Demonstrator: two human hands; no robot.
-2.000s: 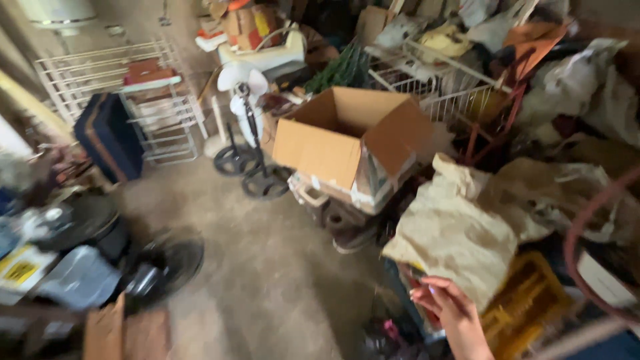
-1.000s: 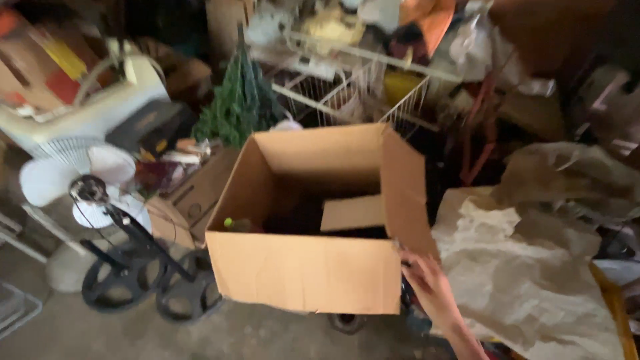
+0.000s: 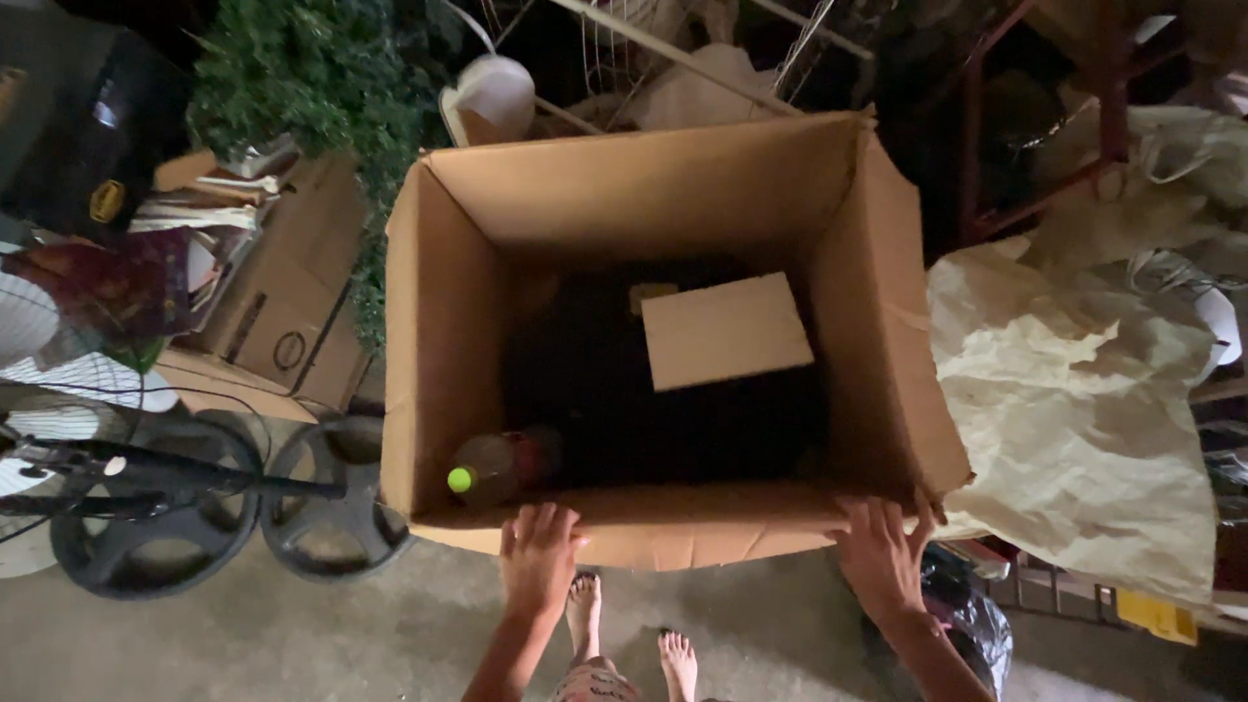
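Note:
A large open cardboard box (image 3: pixel 653 190) fills the middle of the view. Its near edge is gripped by my left hand (image 3: pixel 541 556), left of centre, and by my right hand (image 3: pixel 885 556) at the right corner, with fingers curled over the rim. Inside the box, a plastic bottle with a bright green cap (image 3: pixel 460 479) lies in the near left corner. A flat piece of cardboard (image 3: pixel 726 331) rests toward the right, beside a small tan piece (image 3: pixel 651 296). The rest of the bottom is dark, and what lies there cannot be told.
Left are an artificial green tree (image 3: pixel 292 78), a black case (image 3: pixel 88 117), another cardboard box (image 3: pixel 292 283) and black round stand bases (image 3: pixel 336 497). Crumpled cream paper or cloth (image 3: pixel 1063 409) lies right, above a black plastic bag (image 3: pixel 975 624). My bare feet (image 3: pixel 680 663) stand on the concrete floor.
The view has come in over the box. My right hand, at the box's near right corner a second ago, still holds its edge, and my left hand has come into view gripping the same edge.

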